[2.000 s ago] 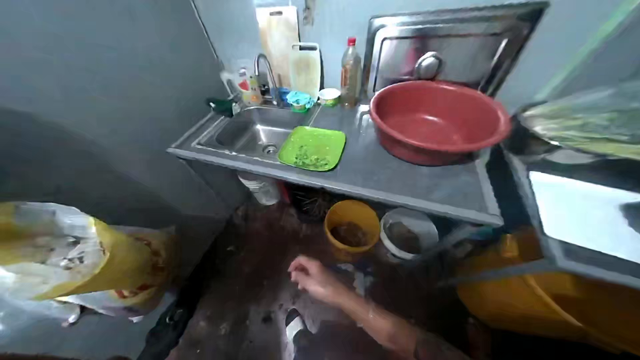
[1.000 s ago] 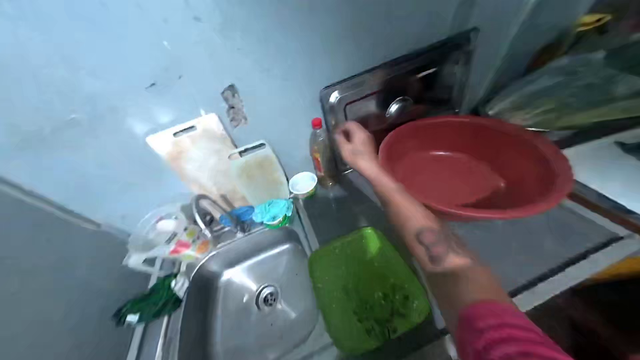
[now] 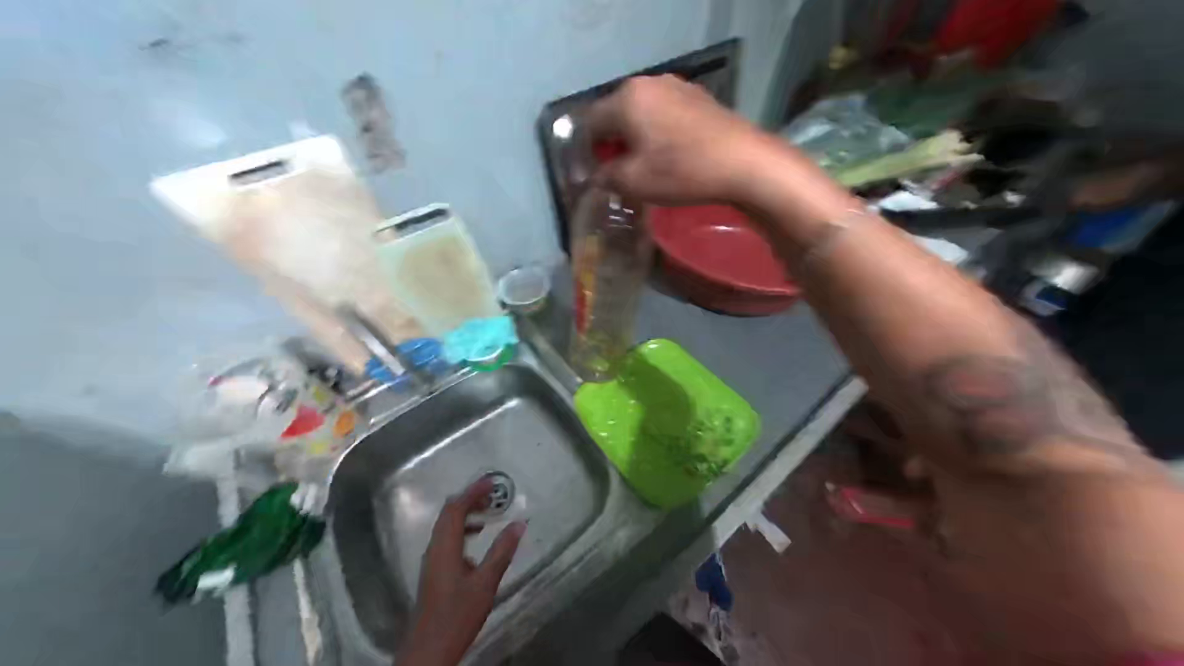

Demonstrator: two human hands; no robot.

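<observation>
My right hand (image 3: 647, 139) grips a clear plastic bottle (image 3: 610, 277) by its red cap, with the bottle hanging upright over the counter beside the sink. Liquid shows low in the bottle. Over the metal sink basin (image 3: 546, 462), my left hand (image 3: 467, 555) has its thumb and fingers apart and holds nothing. A green plastic tray (image 3: 638, 425) with bits of chopped greens lies right of the sink, just below the bottle. Behind my right wrist, the red plastic basin (image 3: 721, 268) is partly hidden.
Two cutting boards (image 3: 287, 222) lean on the wall behind the faucet (image 3: 375, 342). A small white-rimmed tub (image 3: 524, 289) and a turquoise cloth (image 3: 479, 340) stand by the sink's back edge. A green cloth (image 3: 254, 541) lies at the left. The counter edge (image 3: 786, 449) runs diagonally.
My right hand, empty near the bottle a second ago, has taken hold of it and lifted it from the back of the counter. My left hand has come into view over the sink.
</observation>
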